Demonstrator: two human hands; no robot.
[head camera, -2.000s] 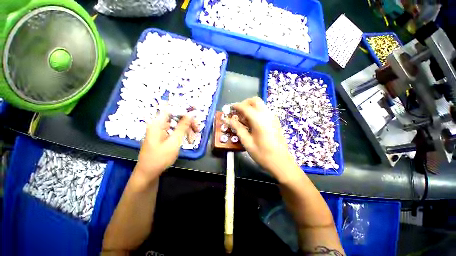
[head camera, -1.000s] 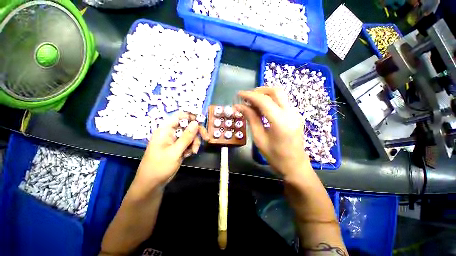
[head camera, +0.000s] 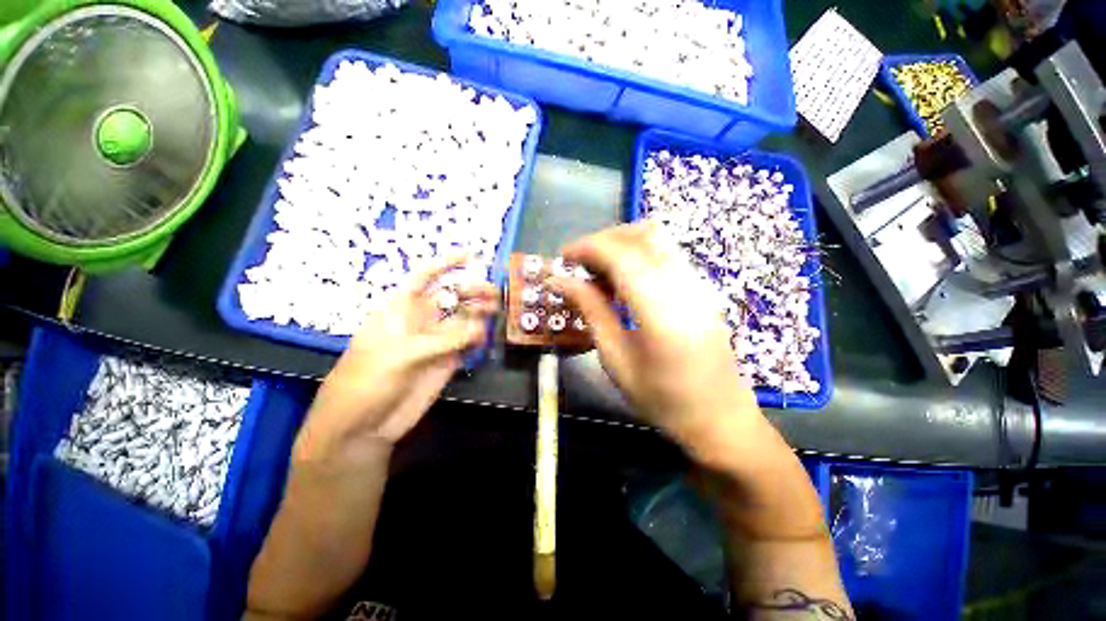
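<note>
The reddish-brown loading fixture (head camera: 518, 318) lies on the bench between the two parts trays, its pale yellow handle (head camera: 547, 473) pointing toward me. White round parts show in its holes. My right hand (head camera: 661, 334) is over the fixture's right side, fingertips at the holes and hiding some of them; whether it pinches a part cannot be seen. My left hand (head camera: 406, 352) is just left of the fixture, over the near right corner of the left parts tray (head camera: 261, 231), with small white pieces held at its fingers. The right parts tray (head camera: 820, 315) is partly behind my right hand.
A green fan (head camera: 224, 134) stands at left. The rear parts bin (head camera: 606, 95) is at the back. A silver bench press (head camera: 922, 303), a small brass parts tray (head camera: 931, 91) and a dotted white card (head camera: 834, 75) are at right. Blue bins (head camera: 115, 516) sit below the bench edge.
The right hand has moved down over the fixture's right side and covers holes that showed a second ago. The left hand's fingers have shifted slightly beside the fixture.
</note>
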